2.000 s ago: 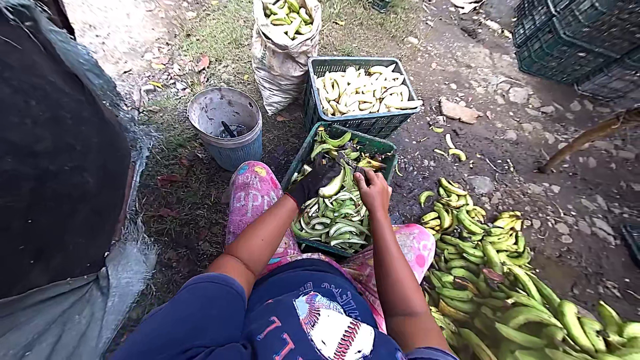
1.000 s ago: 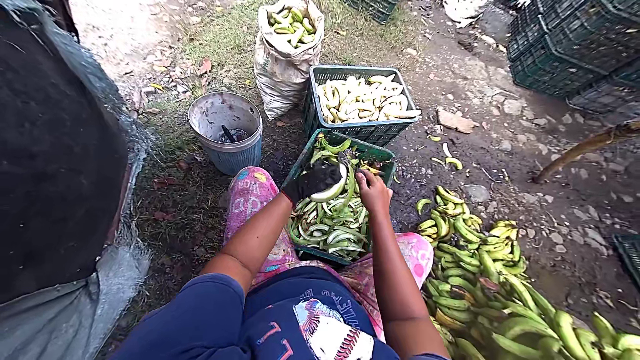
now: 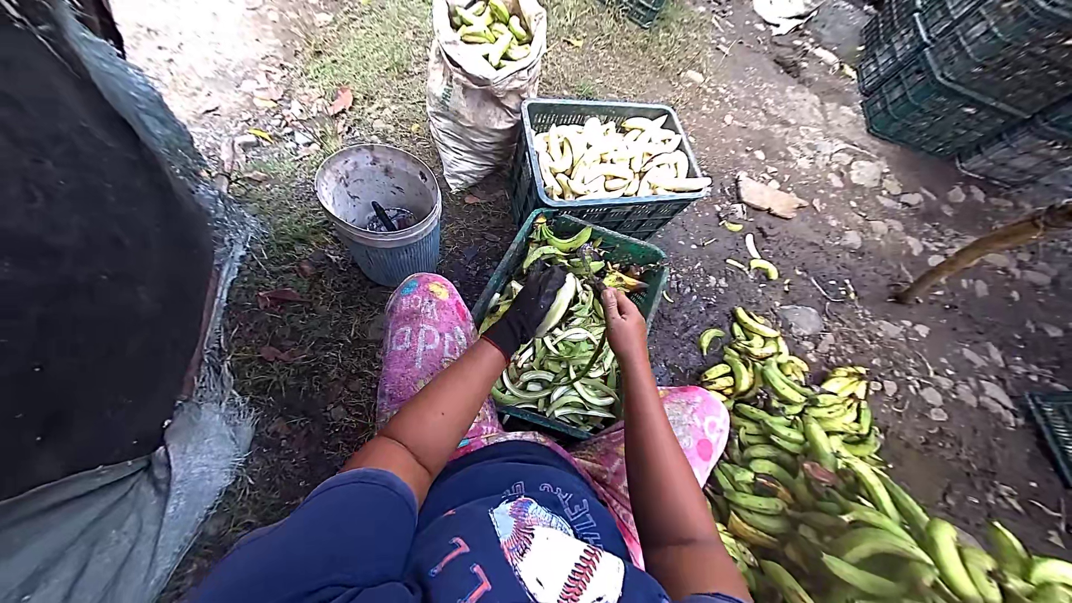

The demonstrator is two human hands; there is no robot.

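My left hand (image 3: 533,308), in a black glove, holds a pale, peeled plantain (image 3: 559,305) over a green plastic crate (image 3: 494,289) full of green plantain peels (image 3: 557,381). Close by on the right, my bare right hand (image 3: 623,322) is closed around something dark and small, perhaps a knife handle; its blade cannot be made out. A strip of green peel hangs beside that hand. Directly behind stands a second crate (image 3: 615,203), heaped with peeled plantains (image 3: 615,159). Unpeeled green and yellowing plantains (image 3: 837,502) lie in a large pile on the ground at the right.
A dirty bucket (image 3: 389,247) with a dark-handled object inside stands to the left. Behind it is a white sack (image 3: 477,109) of green plantains. Stacked crates (image 3: 946,92) stand at the back right, and a wooden pole (image 3: 976,251) slants in. Dark sheeting (image 3: 92,251) covers the left side.
Both hands stay over the peel crate, the left still holding a pale plantain. A strip of peel now hangs by my right hand.
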